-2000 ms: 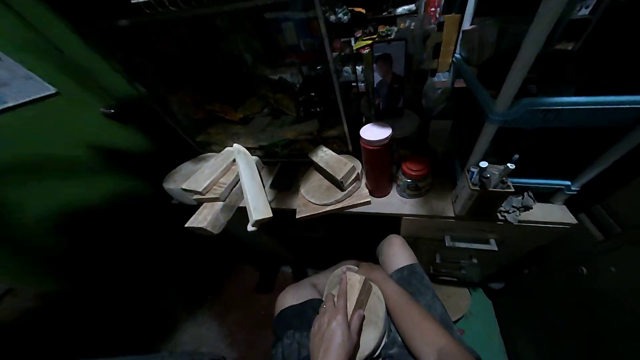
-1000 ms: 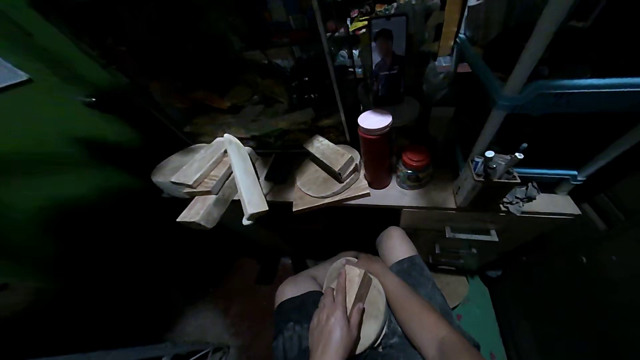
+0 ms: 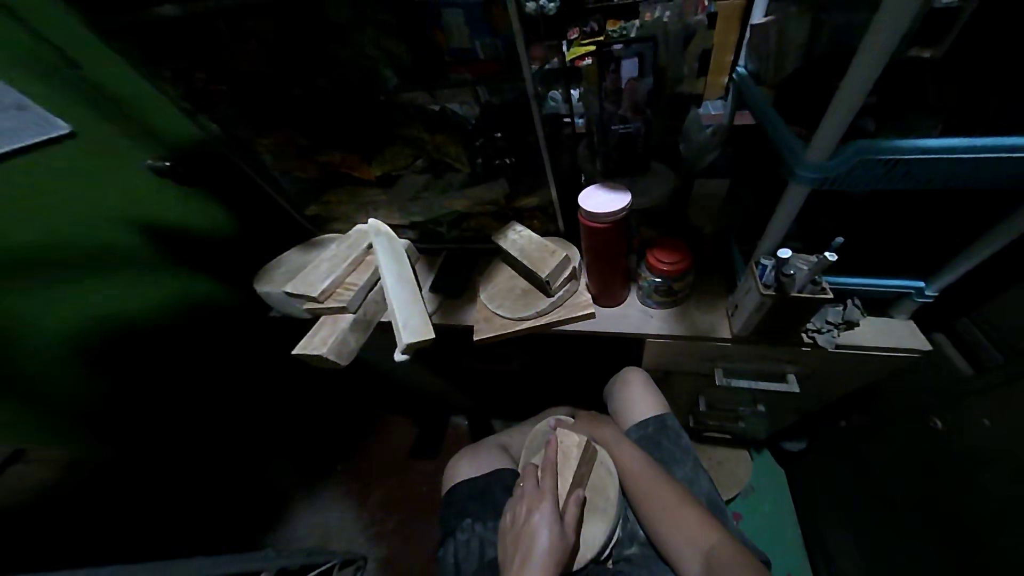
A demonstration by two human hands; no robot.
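Observation:
On my lap lies a round wooden disc with a rectangular wooden block on its top face. My left hand, a ring on one finger, holds the block, with fingers along its left side and the thumb at its right. My right hand is at the disc's far edge, its fingers partly hidden; its forearm runs along the disc's right side. More blocks lie in a loose pile over a round wooden piece on the shelf. Right of them, another block rests on a round board atop a flat wooden board.
A red canister with a pale lid and a red-lidded jar stand on the shelf. Farther right are a holder with pens, crumpled material and a blue-railed rack. Drawers are below; a green wall is at left.
The view has shifted slightly. Both hands stay at the block and disc on my lap, with no plain change in their hold.

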